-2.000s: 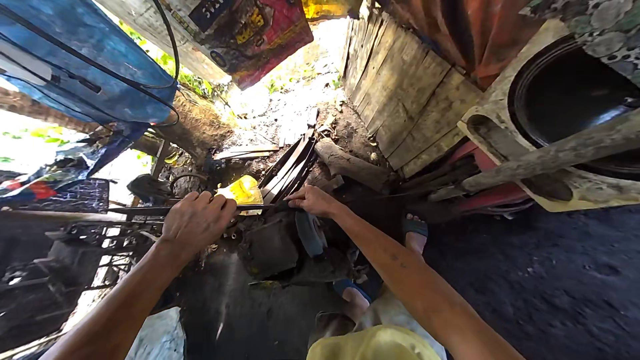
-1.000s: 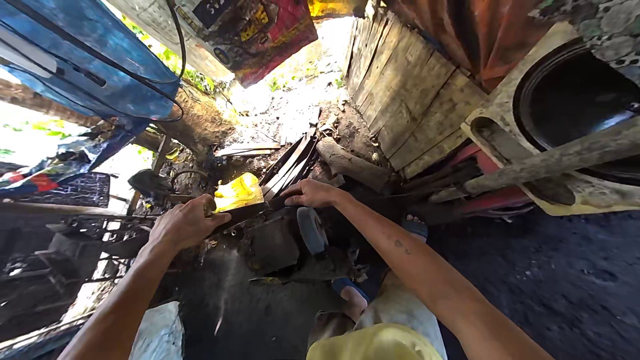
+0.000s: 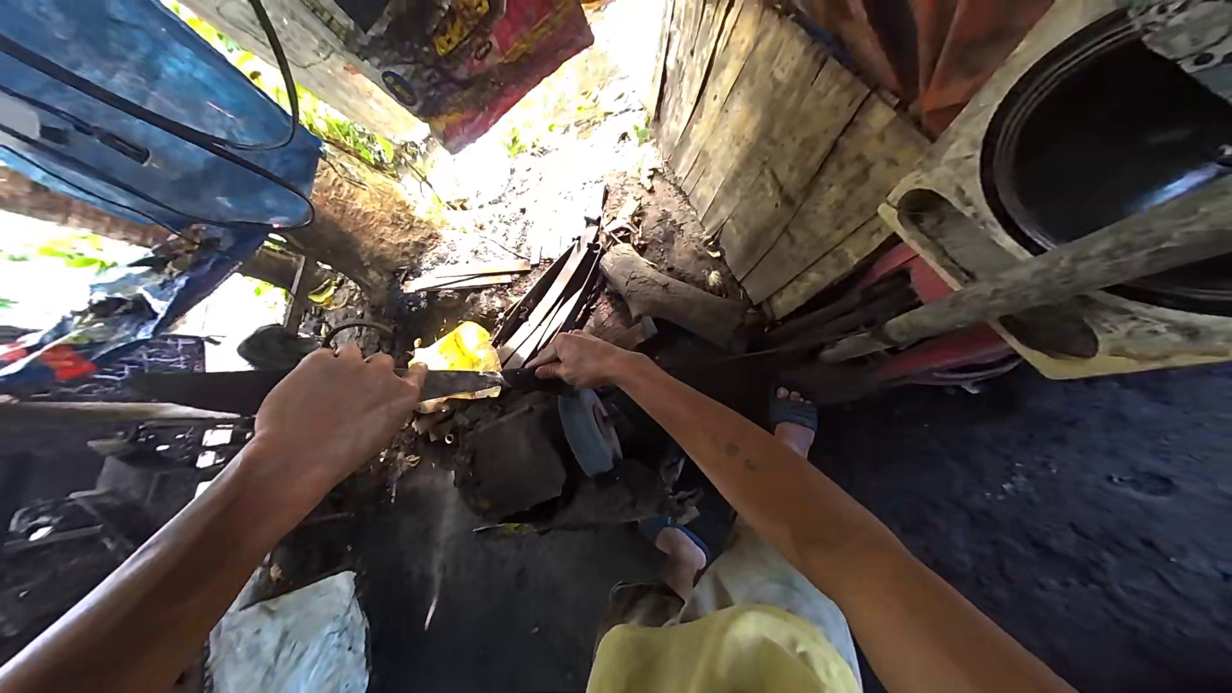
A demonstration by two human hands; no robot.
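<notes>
A long dark metal blade (image 3: 462, 383) lies crosswise in front of me, its broad end reaching far left. My left hand (image 3: 337, 409) grips it near the middle, fingers over its upper edge. At the blade's right end my right hand (image 3: 580, 361) is closed on its narrow dark end. Just below the right hand stands the grinding wheel (image 3: 589, 431) of a bench grinder, whose dark housing (image 3: 515, 457) is left of the wheel. Whether blade and wheel touch cannot be told. A yellow plastic container (image 3: 464, 354) shows behind the blade.
Flat metal strips (image 3: 553, 303) and a log (image 3: 674, 294) lie beyond the grinder. A wooden panel (image 3: 789, 144) leans at the right, near a pole (image 3: 1078, 260) and a pale frame (image 3: 948, 236) around a dark round opening. Blue sheeting (image 3: 183, 125) hangs left; a pale sack (image 3: 294, 635) lies below.
The blade and my left hand have shifted left relative to the grinder since the middle frame. My right hand is now further right, above the wheel. Both hands still hold the blade.
</notes>
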